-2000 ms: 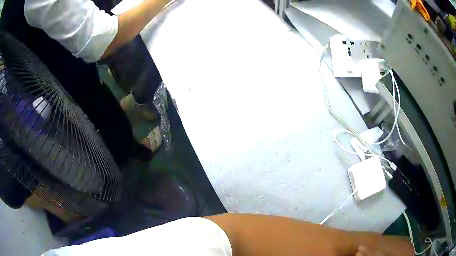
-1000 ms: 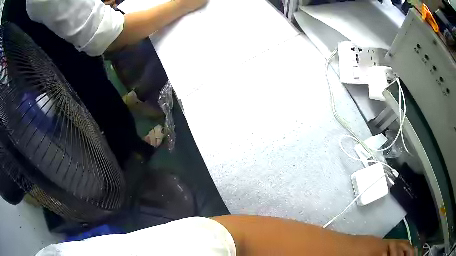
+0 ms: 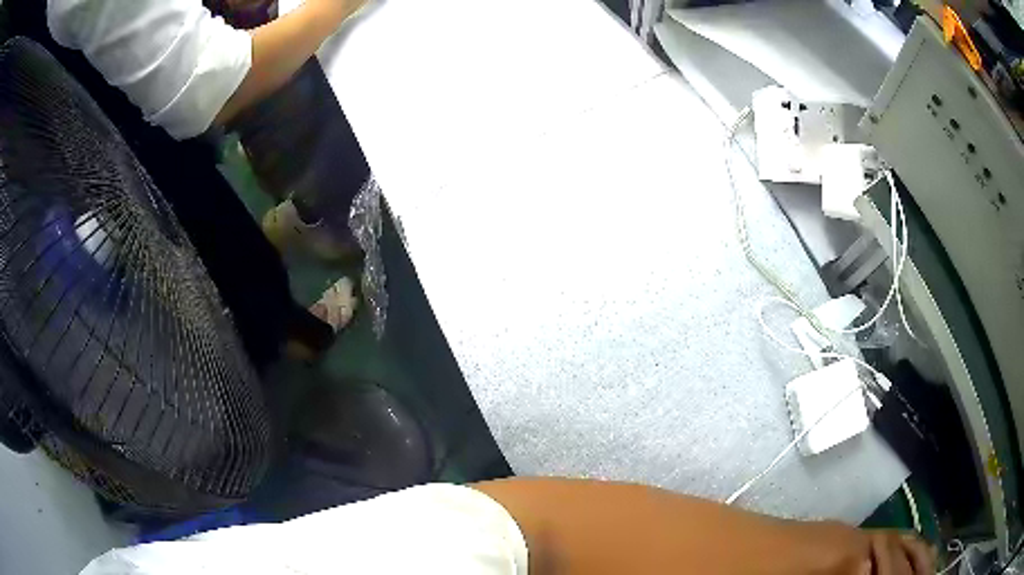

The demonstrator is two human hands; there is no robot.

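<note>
My left forearm crosses the bottom of the view. My left hand (image 3: 898, 554) is at the lower right edge, partly cut off, with its fingers curled; whether it holds anything is hidden. My right hand is out of the picture. A white square charger (image 3: 828, 407) lies on the white sheet (image 3: 629, 371), beyond my forearm. A thin white cable (image 3: 775, 462) crosses the charger and runs down towards my forearm. A black flat box (image 3: 926, 432) with small pale print lies right of the charger, under the shelf edge.
A white power strip (image 3: 788, 137) with a plugged-in adapter (image 3: 848, 180) stands behind, with looping cables. A beige-grey instrument (image 3: 966, 157) is at upper right. A black floor fan (image 3: 124, 292) is at left. A coworker's sleeve and forearm (image 3: 286, 51) reach over the bench at upper left.
My left hand shows slightly more at the lower right edge than two seconds ago, its fingers curled. The coworker's forearm moved out over the sheet, then back. The view shifted slightly.
</note>
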